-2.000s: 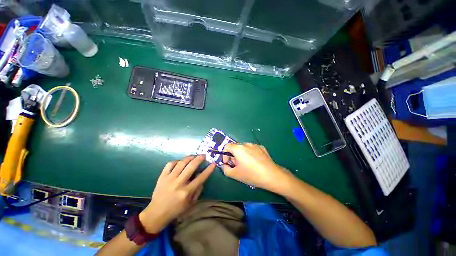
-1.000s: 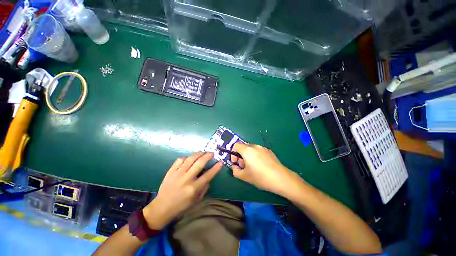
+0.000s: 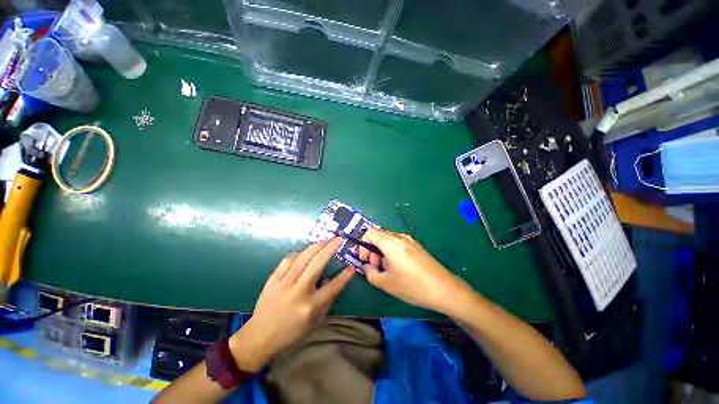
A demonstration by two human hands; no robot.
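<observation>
An open phone mid-frame point(image 3: 340, 218), white and black inside, lies tilted on the green mat, its near part hidden by my hands. My right hand point(image 3: 398, 264) grips a thin dark pen-like tool point(image 3: 363, 243); its tip points left onto the phone's inside. My left hand point(image 3: 299, 292) rests with its fingertips on the phone's near left edge. Whether its fingers grip the phone or only press on it is hard to tell.
A dark phone housing point(image 3: 260, 132) lies at the back. A silver-rimmed cover point(image 3: 500, 193), blue pick point(image 3: 468, 211), black parts tray point(image 3: 527, 134) and white grid point(image 3: 590, 234) are right. A tape roll point(image 3: 57, 162), yellow-handled tool point(image 3: 17, 221) and screws point(image 3: 143, 119) are left. Clear drawers point(image 3: 355, 55) stand behind.
The camera view has shifted slightly back and forth. My hands stay at the phone. My left fingers lie a little farther over its near edge, and the tool tip still points at its inside.
</observation>
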